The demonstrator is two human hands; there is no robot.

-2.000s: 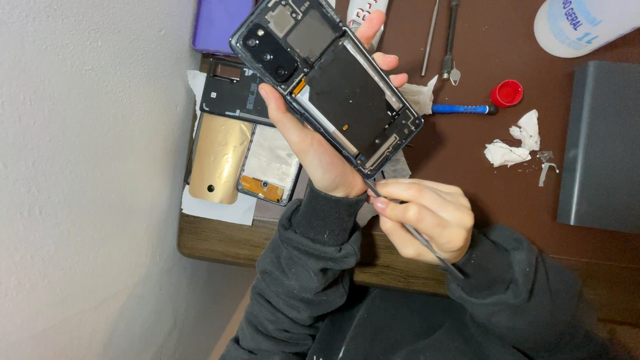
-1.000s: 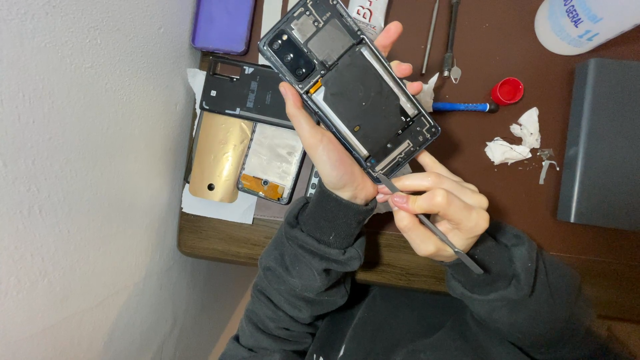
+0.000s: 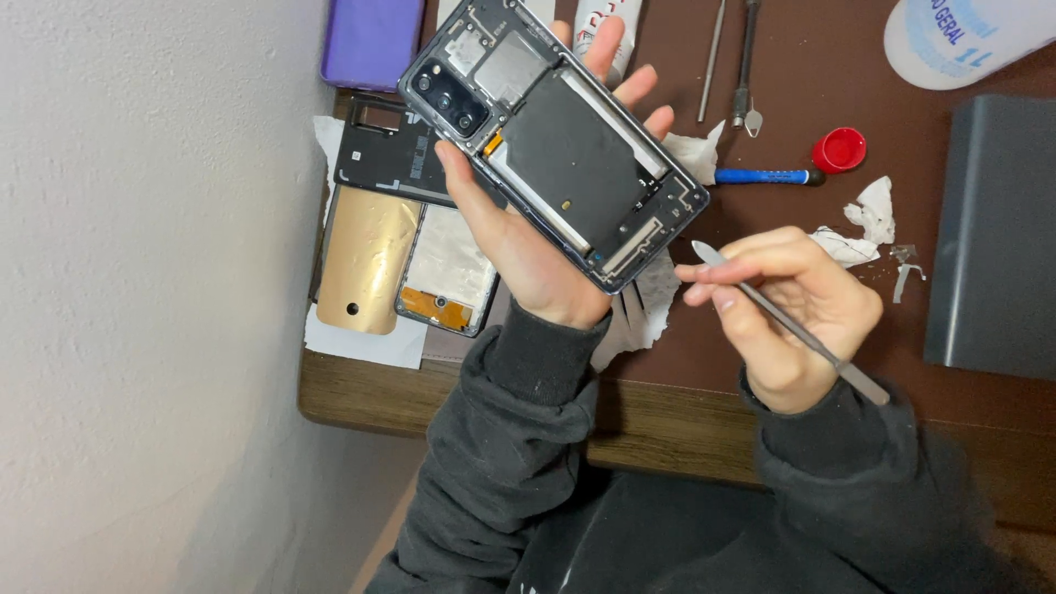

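Observation:
My left hand (image 3: pixel 536 264) holds a smartphone with its back cover off (image 3: pixel 569 157), its inner side facing up. The phone lies tilted across the palm, with the thumb at one long edge and the fingertips beyond the other. Three camera lenses sit near its upper left end, and a black panel covers its middle. To the right, my right hand (image 3: pixel 784 313) grips a thin metal spudger (image 3: pixel 788 320) between thumb and fingers. The spudger's pointed blade is just off the phone's lower right corner, not touching it.
At left lie a purple case (image 3: pixel 371 41), a black phone back cover (image 3: pixel 384 157), a gold cover (image 3: pixel 367 264) and another opened phone (image 3: pixel 450 264). A blue-handled tool (image 3: pixel 763 176), red cap (image 3: pixel 840 150), torn paper (image 3: pixel 873 210), plastic bottle (image 3: pixel 940 41) and dark grey box (image 3: pixel 994 239) are at right.
My right hand with the spudger has moved right, away from the phone's lower edge, where the blade was before. The left hand still holds the phone.

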